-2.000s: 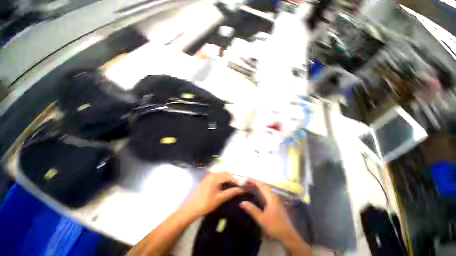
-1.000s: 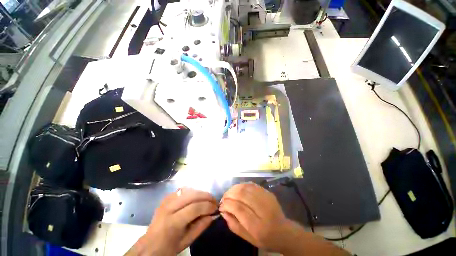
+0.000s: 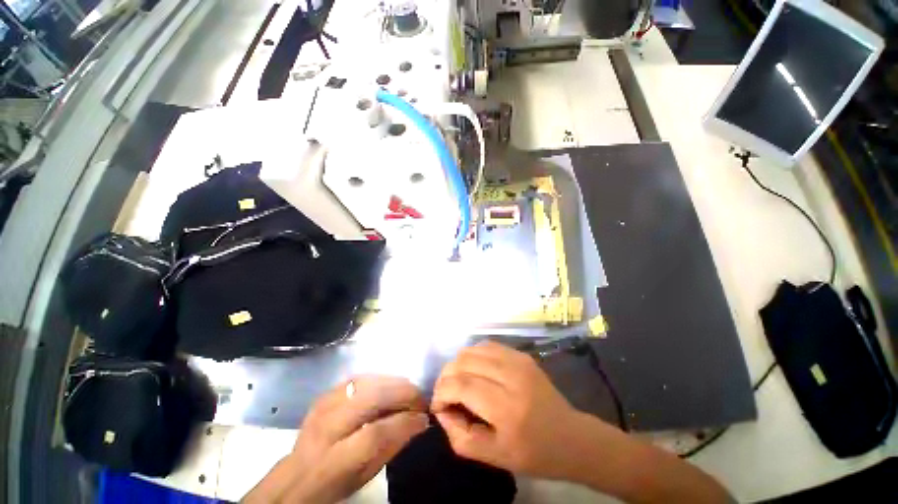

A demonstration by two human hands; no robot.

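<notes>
A black fabric pouch [image 3: 448, 471] hangs at the bottom centre, cut off by the lower edge. My left hand [image 3: 362, 433] pinches its top edge between thumb and fingers. My right hand [image 3: 502, 406] pinches the same edge, its fingertips close beside the left ones. What lies between the fingertips is too small and hidden to tell. Both hands are in front of the white sewing machine head [image 3: 379, 187]. The clamp frame with yellow tape [image 3: 559, 266] lies beyond my right hand.
Black bags [image 3: 271, 295] with silvery zippers lie in a pile at left, beside two smaller ones [image 3: 110, 418]. A single black pouch [image 3: 825, 369] lies at far right, below the white-framed screen [image 3: 796, 79]. A blue bin [image 3: 148, 489] shows at lower left. A black cable crosses the right side.
The view has steadied since the first, blurred frame and come closer to the machine. Over the last second, both hands stay at the pouch's top edge, the right one turned slightly and its forearm more extended rightward.
</notes>
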